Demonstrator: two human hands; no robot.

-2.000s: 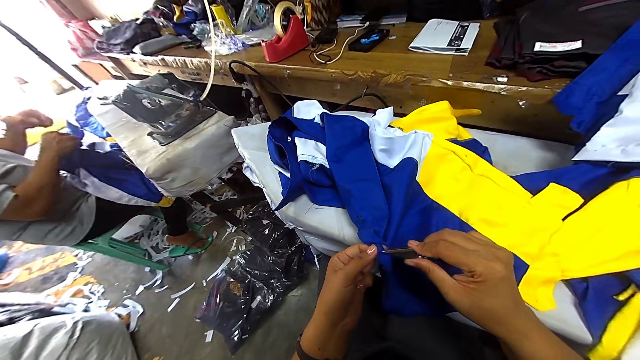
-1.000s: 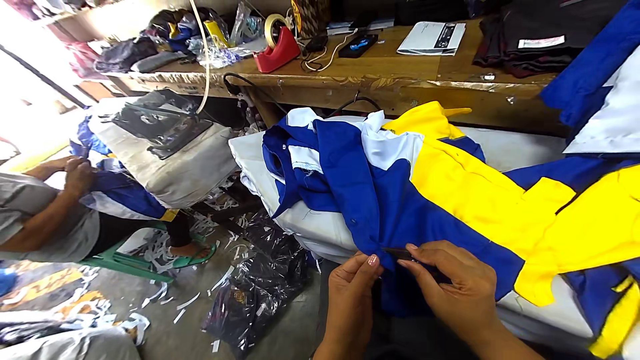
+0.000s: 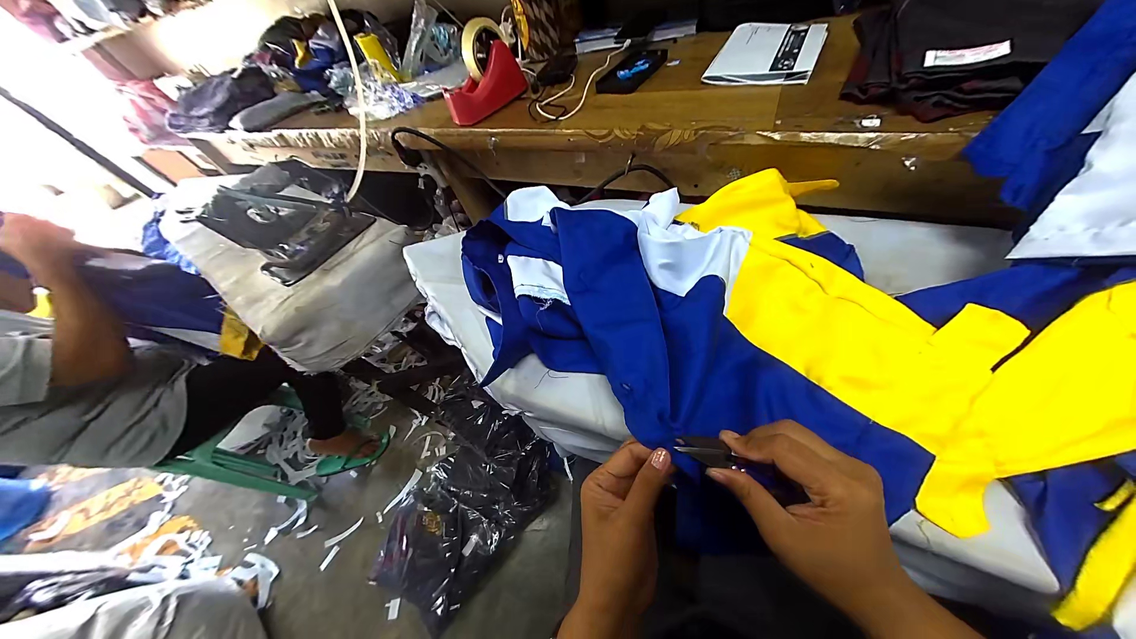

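A blue, yellow and white garment (image 3: 710,355) lies over a padded surface covered in pale cloth (image 3: 577,399). My left hand (image 3: 621,515) pinches the blue fabric at its lower edge between thumb and fingertips. In my right hand (image 3: 799,497) is a small dark metal thread snipper (image 3: 706,451), its blades pointing left at the pinched spot, close to my left fingertips. Part of the snipper is hidden by my right fingers. Small buttons or snaps appear along the blue strip above my hands.
Beyond the padded surface runs a wooden table (image 3: 692,106) with a red tape dispenser (image 3: 488,84), a phone (image 3: 632,71) and folded dark clothes (image 3: 967,62). At left a person (image 3: 98,382) sits on a green stool (image 3: 240,470). A black plastic bag (image 3: 461,515) and scraps cover the floor.
The seated person's hands at the left have risen. My hands remain at the lower edge of the blue fabric, with the snipper still between my right fingers.
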